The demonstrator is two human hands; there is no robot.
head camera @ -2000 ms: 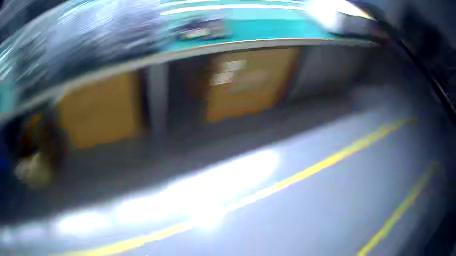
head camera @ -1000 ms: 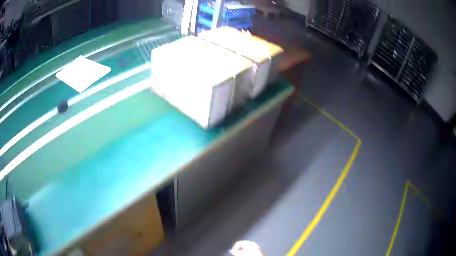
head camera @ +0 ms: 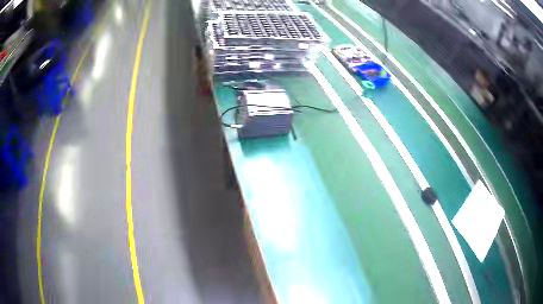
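Neither of my hands is in the picture. Nearest in front of me is the green bench [head camera: 278,205], with glare on its surface. A small grey box [head camera: 265,113] with a dark cable across it stands on the bench. Behind it are stacked clear trays [head camera: 268,56], and the top one shows a grid of dark pockets.
A green conveyor [head camera: 396,136] with pale rails runs along the bench's right. On it lie a white sheet [head camera: 479,220], a small dark round thing [head camera: 428,196] and a blue item [head camera: 373,73]. Grey floor with yellow lines [head camera: 129,160] is left; blue shapes stand beyond.
The view has swung along the bench. The large white bundle and a small part of a hand at the lower edge are out of view; the grey box and stacked trays now show clearly.
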